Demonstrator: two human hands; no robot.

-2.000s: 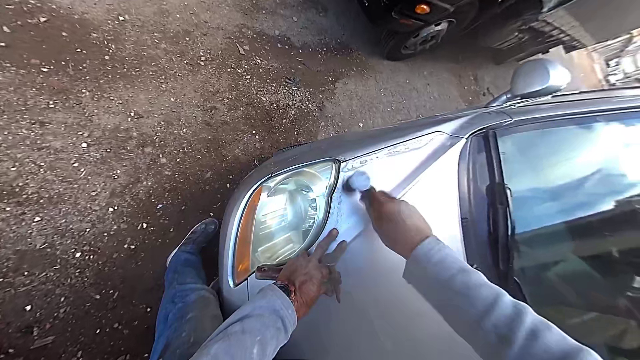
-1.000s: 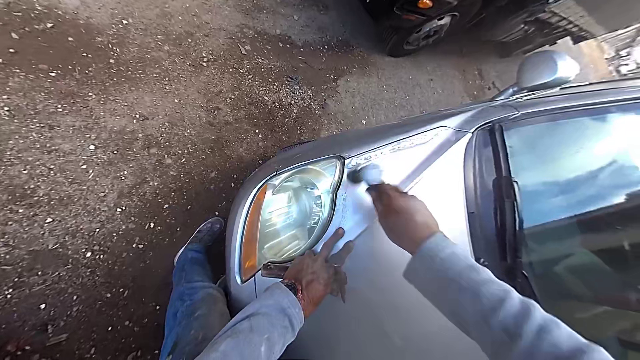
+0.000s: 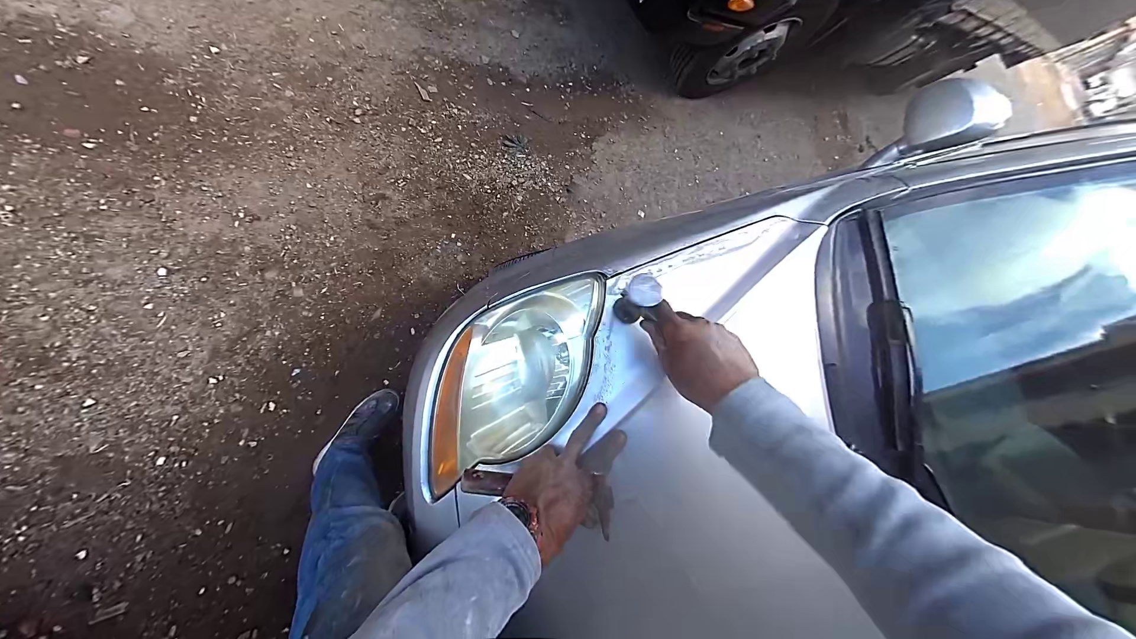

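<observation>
My right hand (image 3: 706, 357) grips a hammer (image 3: 644, 291) by its handle, with the round metal head just over the hood corner behind the headlight (image 3: 524, 373). Whether the head touches the metal cannot be told. My left hand (image 3: 555, 493) lies on the silver car hood (image 3: 692, 506) beside the headlight's inner edge, fingers spread. From under its palm a flat, worn bar (image 3: 485, 482) sticks out along the lower headlight edge; how the hand holds it is hidden. Rough marks run along the hood edge near the hammer.
The windshield (image 3: 1012, 293) with its wiper (image 3: 896, 355) is at the right, and the side mirror (image 3: 957, 114) stands beyond. Another vehicle's wheel (image 3: 741, 60) is at the top. Gravelly ground (image 3: 222, 222) lies left of the car. A jeans-clad leg (image 3: 346, 532) stands by the bumper.
The hammer head has shifted and tilted slightly between frames, staying near the headlight's rear corner. My left hand remains on the hood beside the headlight.
</observation>
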